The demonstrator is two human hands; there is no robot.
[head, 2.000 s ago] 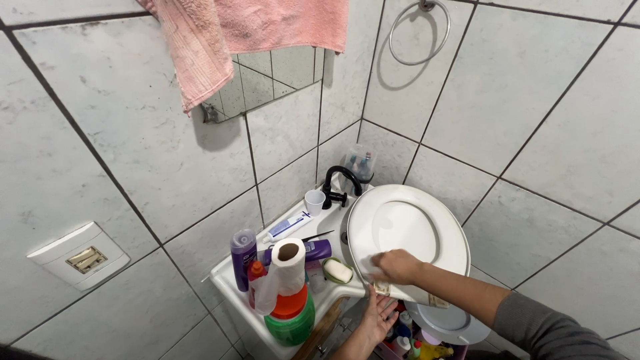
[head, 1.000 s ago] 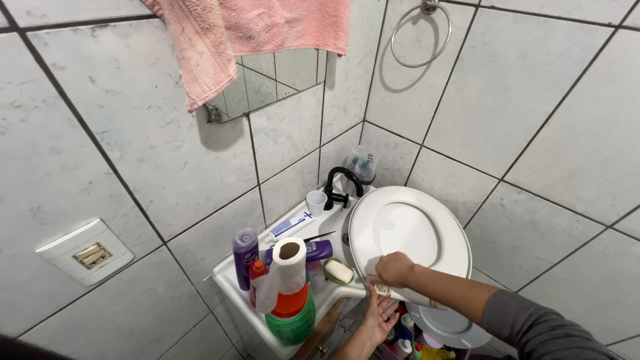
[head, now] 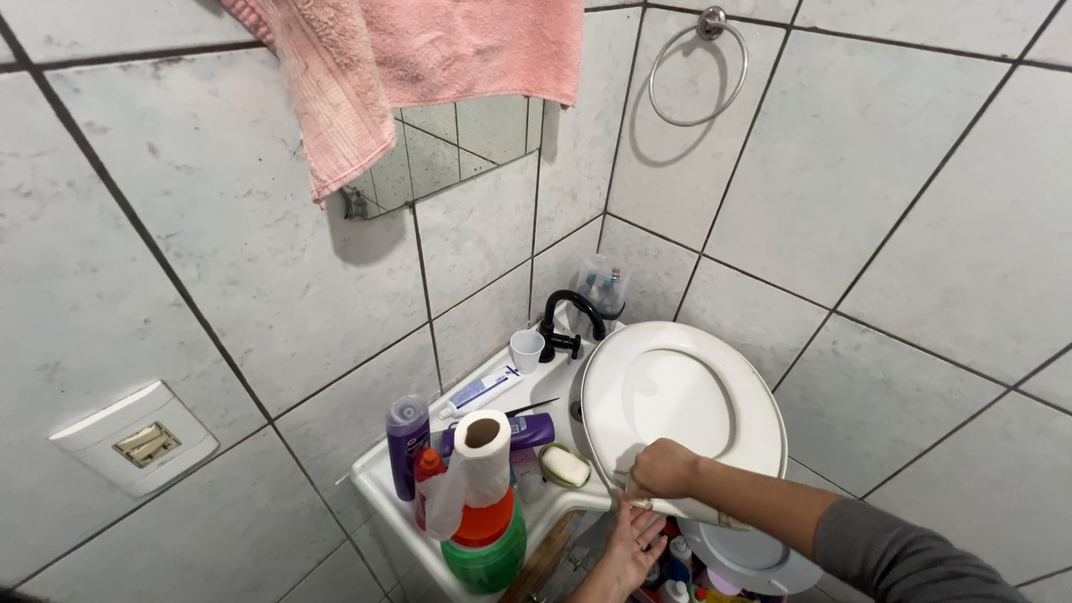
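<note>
A white toilet seat with its lid [head: 687, 394] rests over the basin of a white corner sink [head: 377, 477]. My right hand [head: 666, 471], fingers curled in, is at the seat's lower left edge; whether it grips something small there is hidden. Just below that edge, my left hand [head: 632, 540] is palm up with its fingers spread, the fingertips near the underside of the rim. Beside the seat lies a white soap bar [head: 565, 466] in a green dish. A black faucet [head: 569, 322] curves over the sink behind the seat's left side.
On the sink's left stand a paper roll [head: 483, 452], a green container with an orange lid [head: 486, 553], purple bottles [head: 408, 444], a toothpaste tube [head: 481, 392] and a plastic cup [head: 527, 350]. A grey lid [head: 754, 557] and several bottles are below. A pink towel [head: 469, 50] hangs over a mirror [head: 452, 151].
</note>
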